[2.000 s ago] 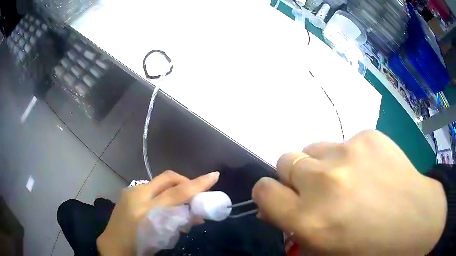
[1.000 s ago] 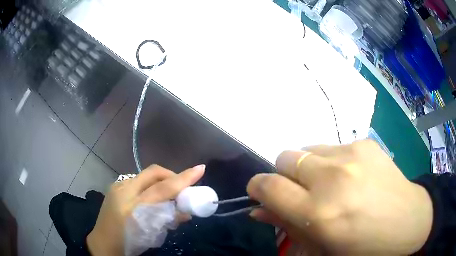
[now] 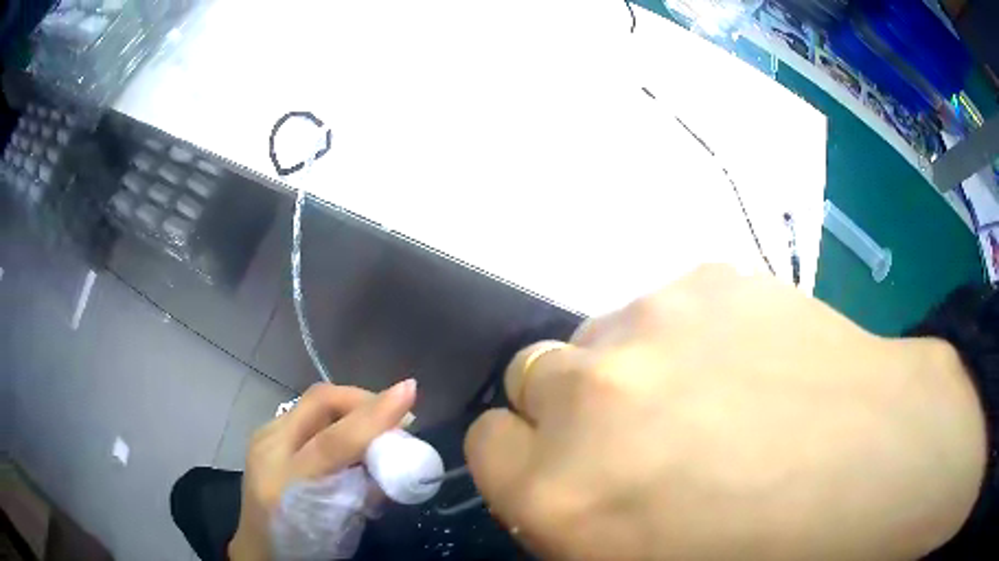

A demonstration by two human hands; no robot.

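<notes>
My left hand (image 3: 312, 460) holds the white-filled syringe barrel (image 3: 403, 467) over my lap, its round white end facing right. Crinkled clear plastic film (image 3: 321, 513) is bunched in the same hand around the barrel. My right hand (image 3: 701, 427), with a ring on one finger, is closed on thin silver tweezers (image 3: 451, 476). One prong touches the white end; the other lies just below it. The grip on the tweezers is hidden behind my fingers. A clear hose (image 3: 296, 274) runs from the bench edge down to my left hand.
The white sheet (image 3: 471, 142) covers the green bench (image 3: 876, 164). A black loop (image 3: 299, 142) lies near its front edge. A thin black cable (image 3: 723, 170) and a small dark fitting (image 3: 792, 250) lie at the right. An empty clear barrel (image 3: 858, 241) is beyond. Blister trays (image 3: 164, 197) are at left.
My right hand has moved left and looks larger, covering more of the tweezers. The barrel's end has tilted downward. The view has shifted, and the empty barrel on the right shows more fully.
</notes>
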